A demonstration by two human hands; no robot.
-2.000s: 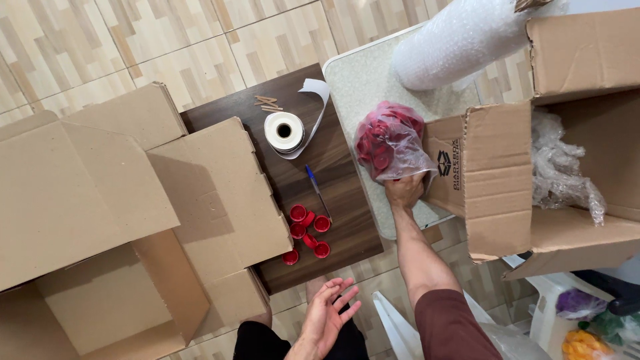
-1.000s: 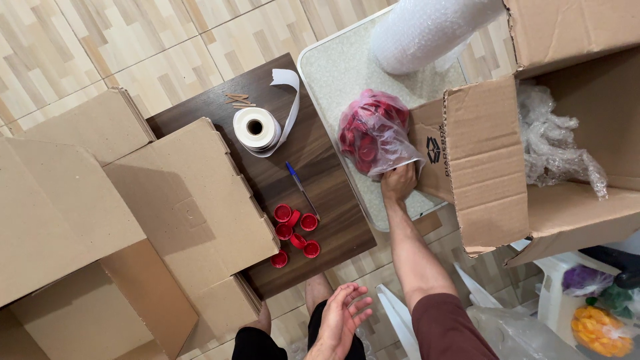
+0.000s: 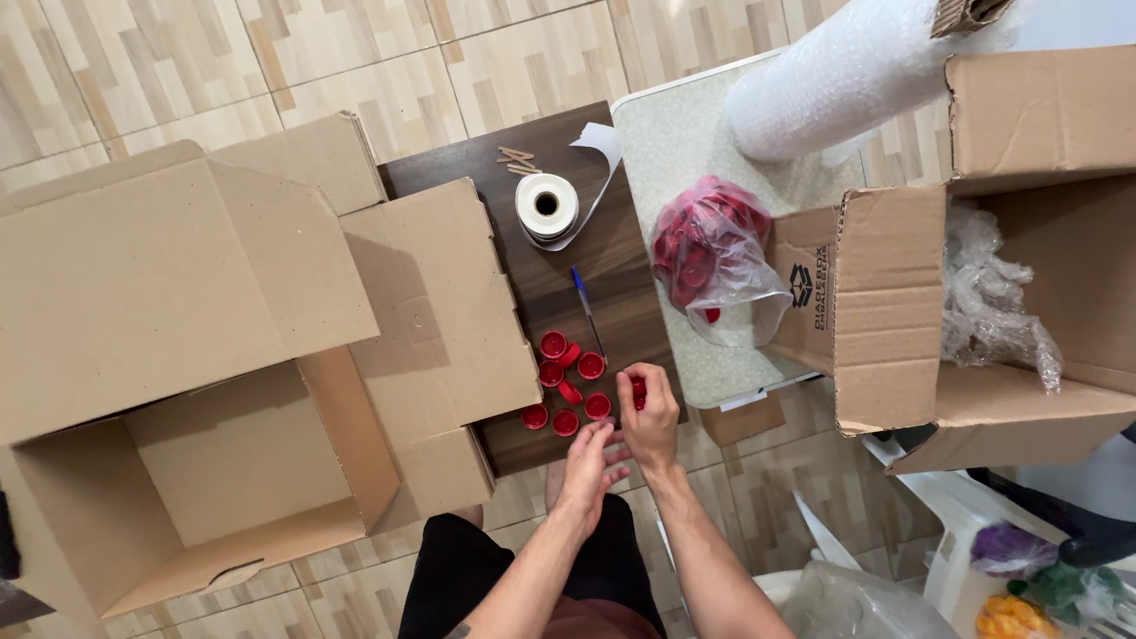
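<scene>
Several red round plastic caps [image 3: 597, 406] lie in a loose cluster on the dark wooden table [image 3: 612, 293]. My right hand [image 3: 650, 410] is over the table's right part, its fingers closed around red caps, partly hidden. Beside it, my left hand [image 3: 589, 463] is at the table's front edge with fingers apart and holds nothing; its fingertips are close to the nearest caps. A clear plastic bag of red caps [image 3: 710, 240] rests on the light speckled table, its mouth toward me. A blue-capped pen [image 3: 587, 311] lies just above the loose caps.
A white label roll [image 3: 547, 206] and small brown sticks [image 3: 518, 161] lie at the back. Open cardboard boxes stand left [image 3: 240, 453] and right [image 3: 892, 311], the right one holding bubble wrap [image 3: 990, 293]. A bubble wrap roll [image 3: 834, 80] lies behind. Bagged coloured pieces [image 3: 1016, 617] are lower right.
My right hand has come out of the bag of caps and moved left to the dark table, now with red caps in its fingers. More loose caps lie on the table.
</scene>
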